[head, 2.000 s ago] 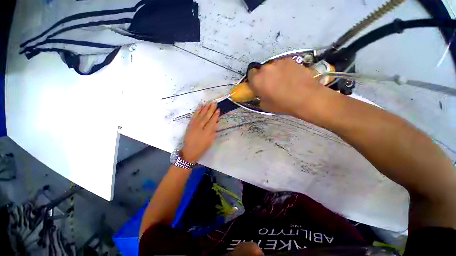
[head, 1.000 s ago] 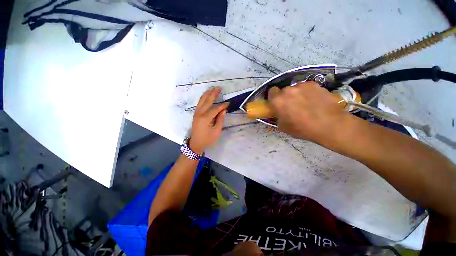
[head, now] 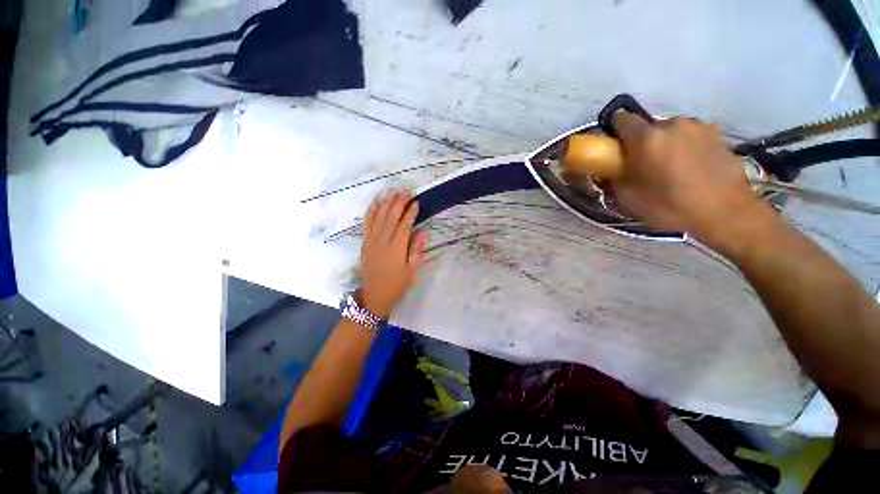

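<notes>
A long narrow navy band piece with a white upper edge (head: 473, 188) lies in a slight arc on the white table cover. My left hand (head: 392, 253) lies flat with its fingertips on the band's left end. My right hand (head: 675, 174) is closed around the tan handle of the steam iron (head: 591, 154). The iron's pointed tip faces left and its soleplate rests over the band. The rest of the band to the right is hidden under the iron and my right arm.
A navy-and-white striped bundle (head: 299, 48) lies at the upper left. Thin lines mark the table cover (head: 618, 318). A coil-wrapped line (head: 825, 125) and black hose run right from the iron. A plain white board (head: 116, 251) joins at left. Below are a blue crate (head: 371, 381) and crumpled striped cloth (head: 77, 458).
The iron has moved right along the band with my right hand, uncovering more navy strip between its tip and my left hand. My left hand stays at the band's left end. The camera view has shifted.
</notes>
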